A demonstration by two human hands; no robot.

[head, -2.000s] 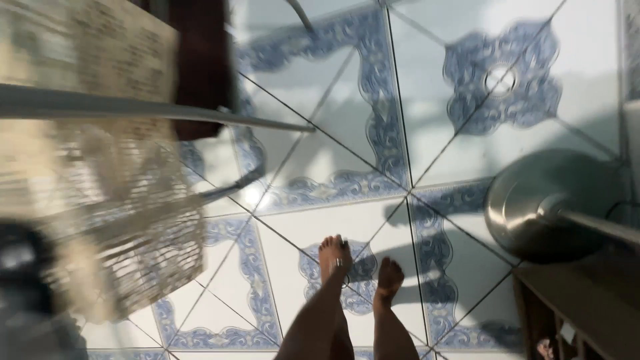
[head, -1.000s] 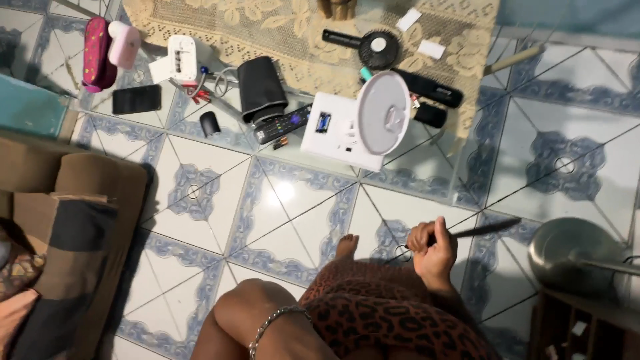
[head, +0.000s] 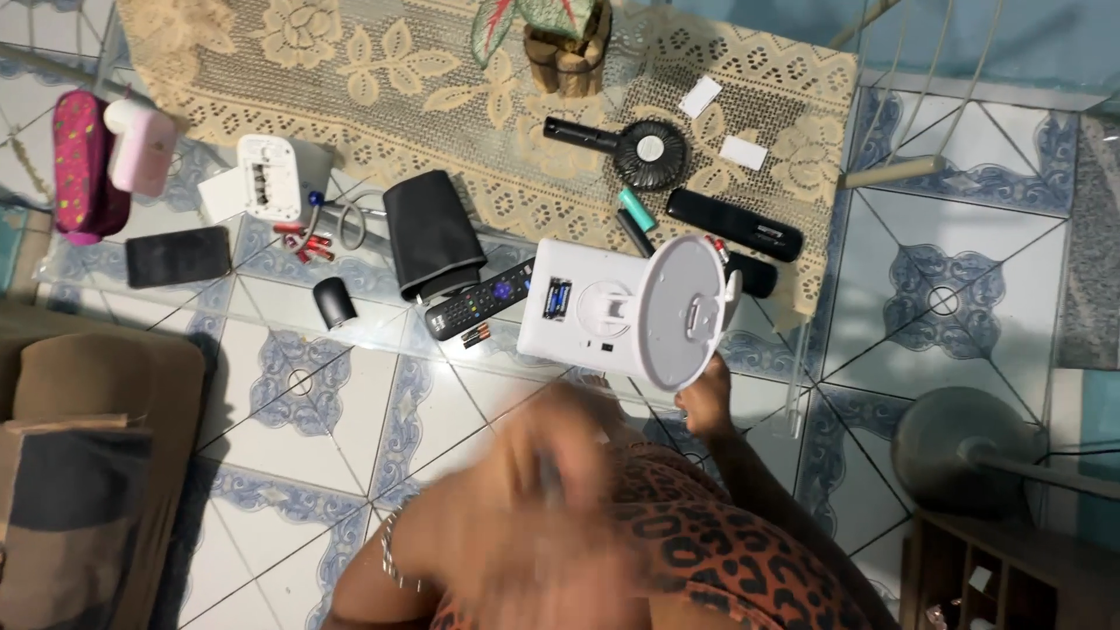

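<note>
My left hand (head: 551, 446) is heavily blurred above my lap, near a dark shape between its fingers; its hold is unclear. What looks like my right hand (head: 707, 398) is partly hidden beside a white device's round base (head: 682, 311). The device's body (head: 582, 306) lies back up on the glass table, its battery compartment exposed with blue batteries inside. Left of it lies a black remote control (head: 479, 302), with loose batteries (head: 475, 335) below. A black fabric cuff or pouch (head: 433, 232) and a battery cover-like black piece (head: 334, 303) lie farther left.
A lace cloth (head: 394, 79) covers part of the table, bearing a wooden planter (head: 569, 61) and a black handheld fan (head: 647, 150). Black cases (head: 735, 225), a phone (head: 178, 256), a white battery device (head: 269, 178), red batteries (head: 306, 243) and a pink pouch (head: 87, 166) surround the work area.
The blurred left hand has come up in front of my lap. The dark, long object seen in my right hand one second ago is no longer plainly visible there.
</note>
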